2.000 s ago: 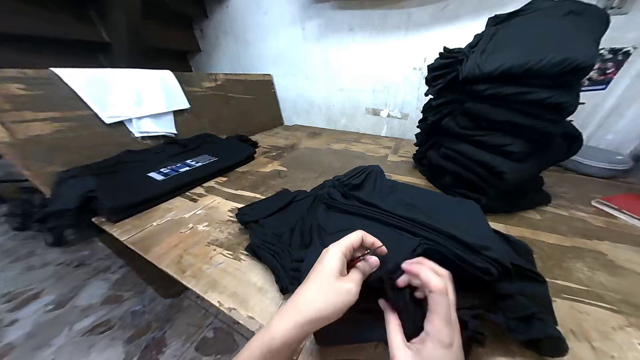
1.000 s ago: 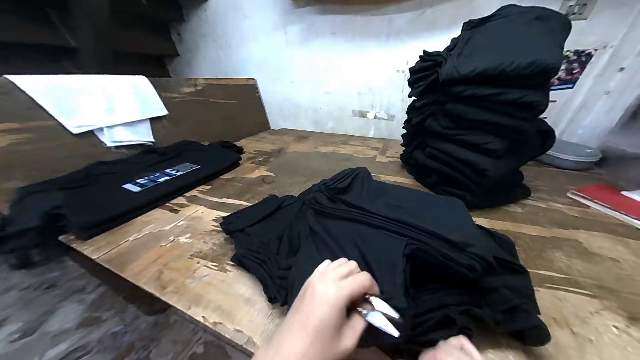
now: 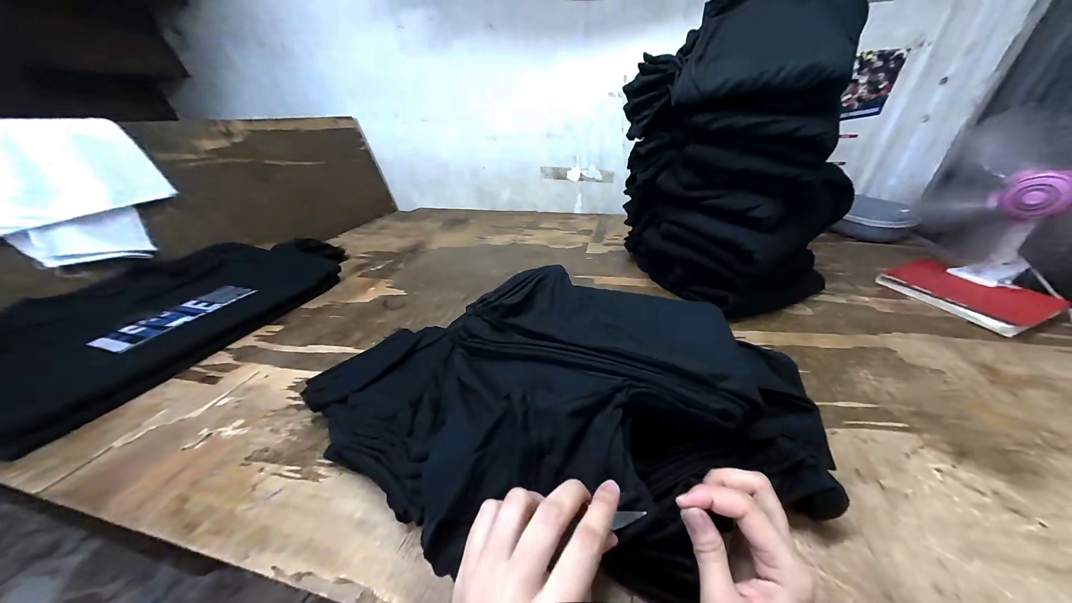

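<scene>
Several black garments (image 3: 536,402) lie in a loose, layered pile on the worn wooden table. At the near edge of the pile, my left hand (image 3: 544,540) is closed around a small metal cutting tool, probably thread snips (image 3: 628,519), whose pointed blade pokes out to the right past the fingers. Just right of that tip, my right hand (image 3: 741,536) has its thumb and forefinger brought close together over the black cloth. Whether a bit of fabric or thread is between those fingertips cannot be made out.
A tall stack of folded black garments (image 3: 745,167) stands behind, to the right. Printed black shirts (image 3: 167,327) lie at the left, below a white cloth (image 3: 75,176) over a wooden board. A red book (image 3: 976,293), a grey basin (image 3: 877,219) and a pink fan (image 3: 1036,194) are at far right.
Two seconds ago both hands were raised together over the pile; now they rest lower, at its near edge. The blades, well exposed one second ago, are now mostly covered by my left hand.
</scene>
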